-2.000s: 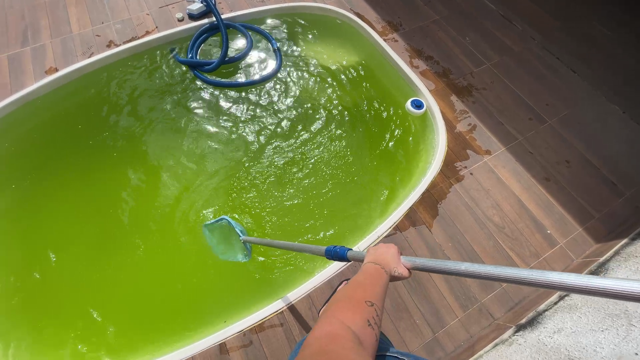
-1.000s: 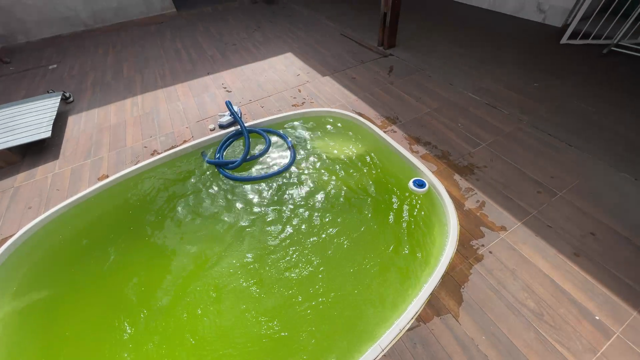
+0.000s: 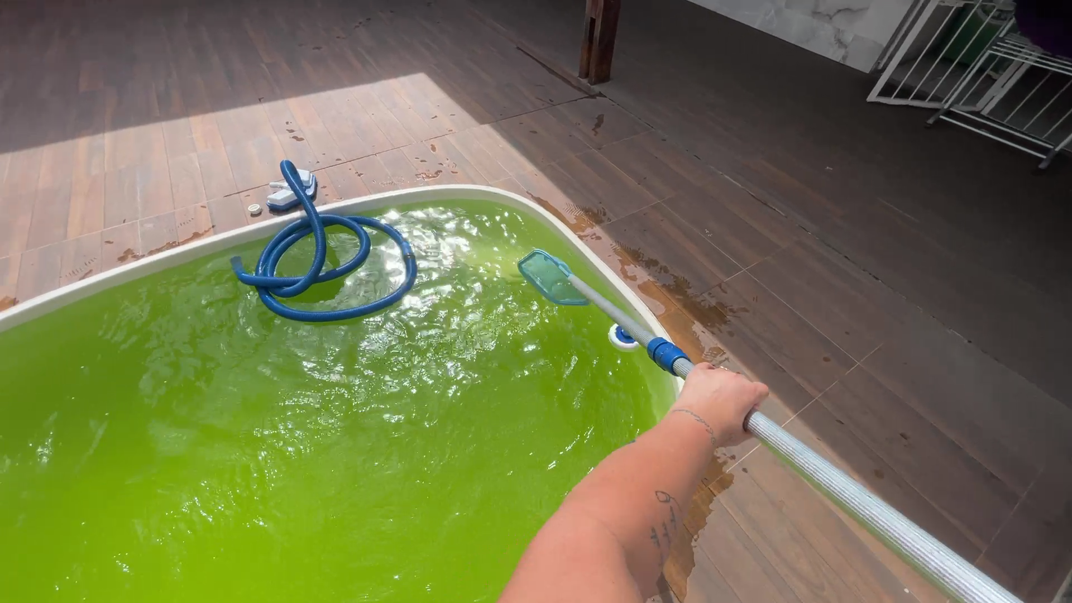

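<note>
My left hand (image 3: pixel 720 400) is closed around the ribbed aluminum telescopic pole (image 3: pixel 871 504), just behind its blue locking collar (image 3: pixel 667 355). At the pole's far end, a light-blue skimmer net (image 3: pixel 553 278) is at the green water (image 3: pixel 335 452) near the pool's far right side; whether it touches the surface is unclear. The pole passes over a round white-and-blue fitting (image 3: pixel 622 337) by the pool wall. A coiled blue hose (image 3: pixel 335 315) lies at the far edge, partly in the water. My right hand is out of view; the pole runs off the lower right.
A white pool rim (image 3: pixel 151 264) borders wet wood-look tiles (image 3: pixel 695 293). Beyond the hose are a white-and-blue pool vacuum head (image 3: pixel 292 191) and a small white cap (image 3: pixel 255 209). Farther back stand a wooden post (image 3: pixel 598 42) and a white metal rack (image 3: pixel 1005 105).
My left hand, pole and net are back in view after being out of sight one second ago. The net was nearer the pool's middle two seconds ago and is now near the far right side.
</note>
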